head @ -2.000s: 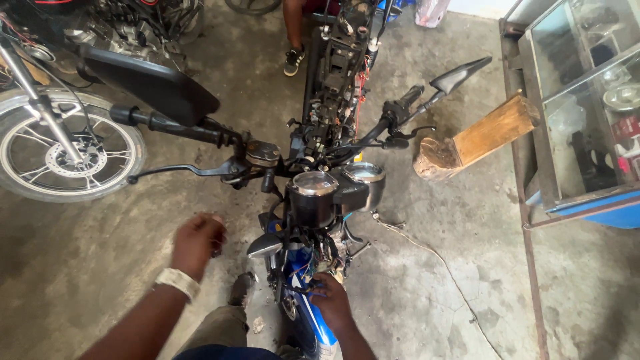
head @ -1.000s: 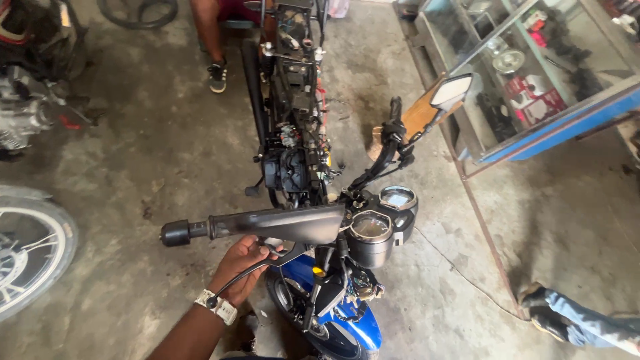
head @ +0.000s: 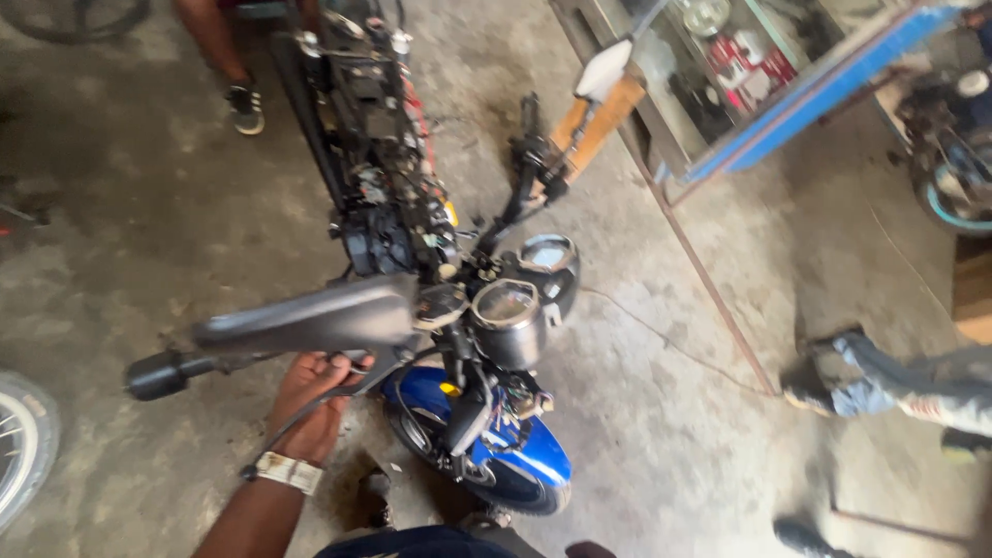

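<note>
My left hand (head: 314,387), with a pale watch on the wrist, is closed around the motorcycle's left handlebar, by the base of the control lever (head: 306,411). A black rear-view mirror (head: 310,314) hides part of the bar; the rubber grip (head: 159,376) sticks out at left. Two round gauges (head: 505,306) stand right of the hand. Below them are loose wires (head: 527,399) and the blue front fender (head: 539,449) over the wheel. A small blurred brown shape at the bottom edge may be part of my right hand; its hold cannot be told.
The stripped motorcycle frame (head: 380,116) runs away from me. Another person's leg and shoe (head: 246,108) are at its left. A wooden piece (head: 604,116) lies behind the right handlebar. A glass case with a blue edge (head: 814,97) is at upper right, a person's legs (head: 876,380) at right, a wheel (head: 19,442) at left.
Two seconds ago my left hand was off the handlebar; it has since taken hold of it. The handlebar has turned. My right hand, earlier at the blue fender, has moved away. The view has shifted.
</note>
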